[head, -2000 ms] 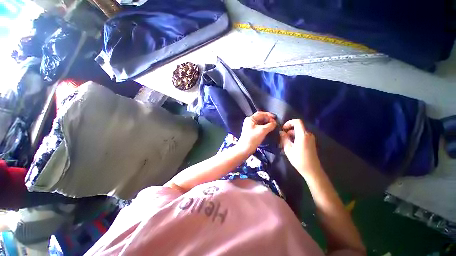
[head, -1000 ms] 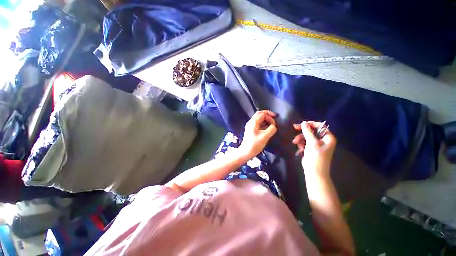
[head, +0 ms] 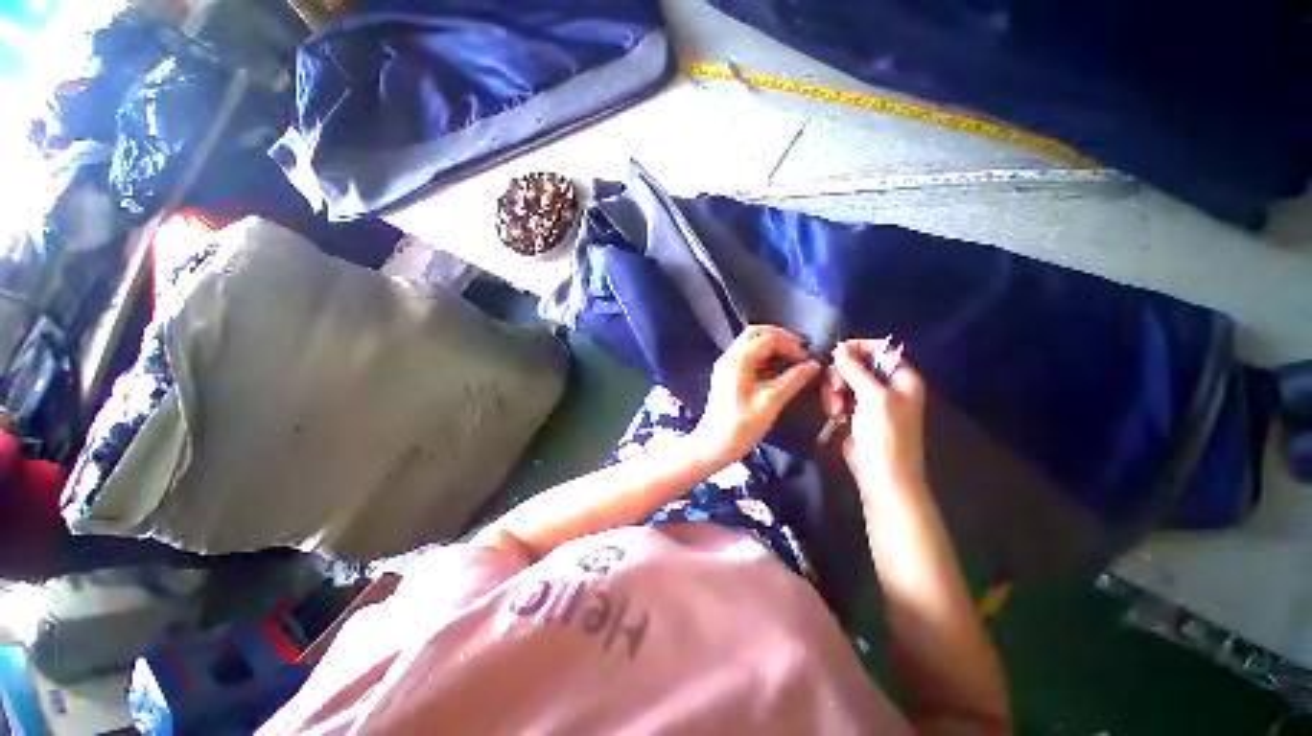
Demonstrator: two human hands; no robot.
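Note:
A navy satiny garment with a grey facing lies along the near table edge and partly over the lap. My left hand pinches the garment's grey edge between thumb and fingers. My right hand is close beside it, fingertips nearly touching the left ones, closed around small silvery snips whose tip shows above the fingers. Needle, thread and any button between the fingertips are too small to make out. A round dish of brown-gold buttons stands on the table beyond the garment's left end.
A second navy garment lies at the table's far left. A yellow tape measure and a pale strip lie on the white table. A dark navy pile is at the far right. A stuffed grey-beige sack stands at left.
My right hand first drew away to the right, showing the snips, and has now come back beside my left hand. My left hand has stayed on the garment edge with a slight shift.

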